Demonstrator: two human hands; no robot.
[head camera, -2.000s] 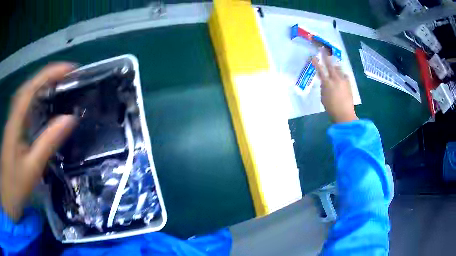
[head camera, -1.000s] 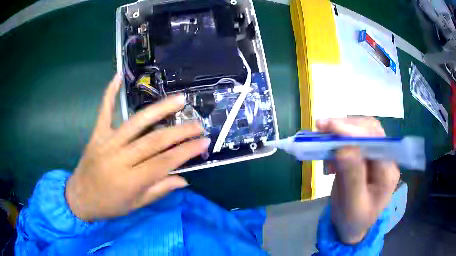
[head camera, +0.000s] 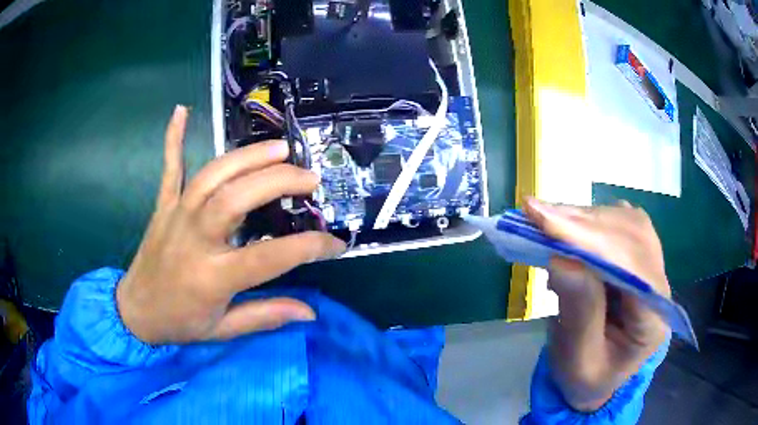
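Observation:
The open white projector housing holds the blue main board at its near end. The white ribbon cable runs diagonally across the board, its lower end at the near board edge. My right hand holds the glue tube like a pen, its pointed nozzle at the board's near right corner; contact cannot be told. My left hand is spread over the near left corner of the housing, fingers apart, holding nothing. A glossy black block fills the far part. The wiring harness runs along the left side.
A yellow backing stack with white pieces stands right of the housing. Beyond it, the glue carton lies on a white paper sheet. Printed sheets lie at the far right of the green bench.
The glue tube came from the paper sheet into my right hand, and its rear end now tilts lower. The housing appears farther right and higher in view. My left hand has shifted slightly.

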